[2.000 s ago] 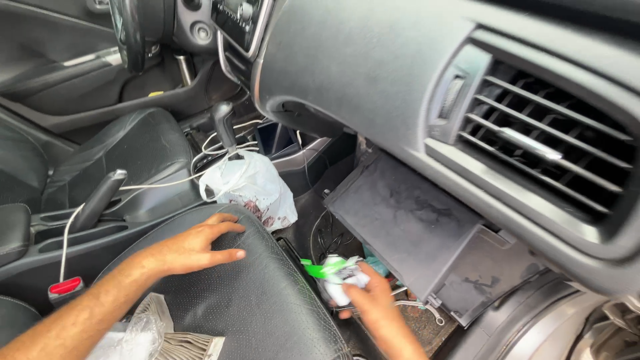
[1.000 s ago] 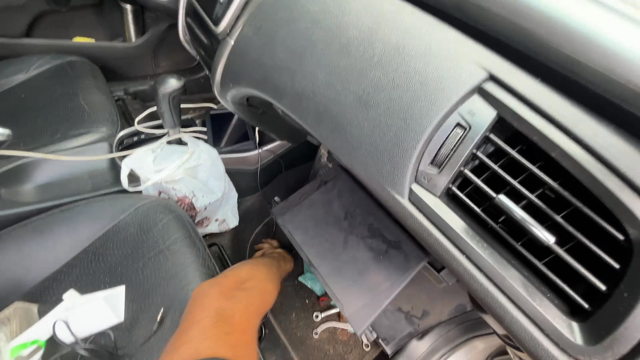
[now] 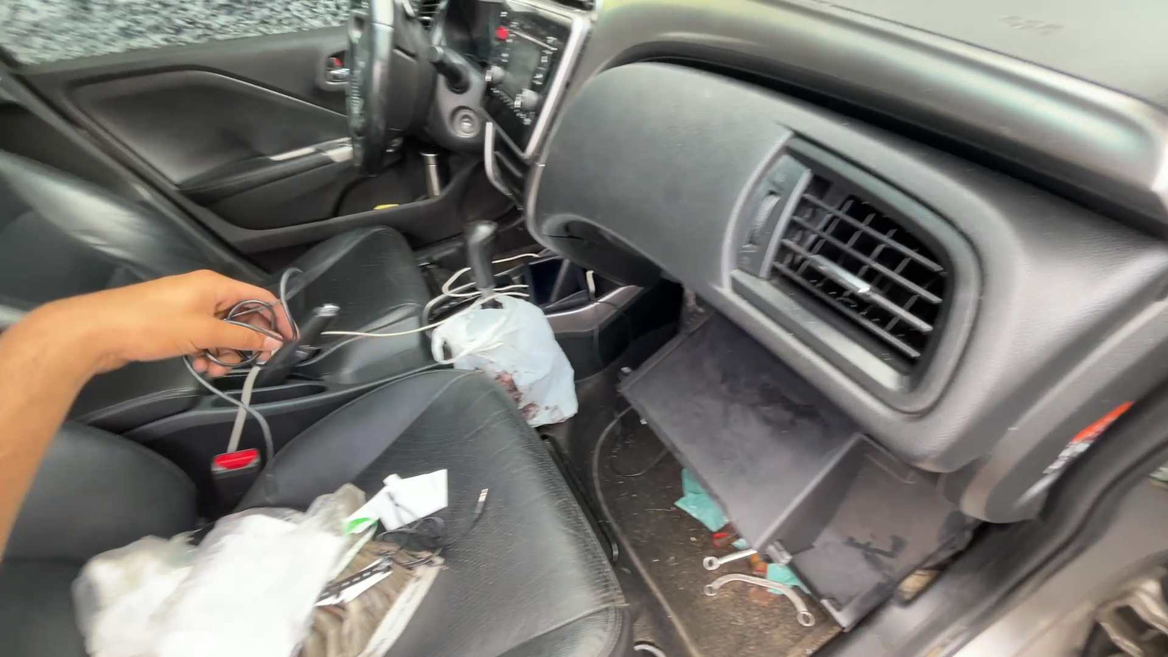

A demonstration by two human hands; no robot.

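My left hand (image 3: 246,319) reaches in from the left edge, its fingers closed on a loosely coiled thin dark cable (image 3: 239,333). It is over the centre console, beside the handbrake lever (image 3: 306,342); a length of cable hangs below it near the red seat-belt buckle (image 3: 235,460). My right hand is out of view. On the front passenger seat (image 3: 511,511) lie clear plastic wrapping (image 3: 246,575), a pleated filter (image 3: 351,611), a white paper piece (image 3: 415,497) and a small cable plug (image 3: 481,502).
A knotted white plastic bag (image 3: 538,356) sits beside the gear lever (image 3: 481,255), with a white cable (image 3: 392,332) running past. The glove box (image 3: 757,420) hangs down over the footwell. Wrenches (image 3: 762,584) and a teal cloth (image 3: 701,502) lie on the floor mat.
A hand that reached into the footwell one second ago is gone from there. My left hand now holds the coiled cable over the console. The view has swung toward the driver's side.
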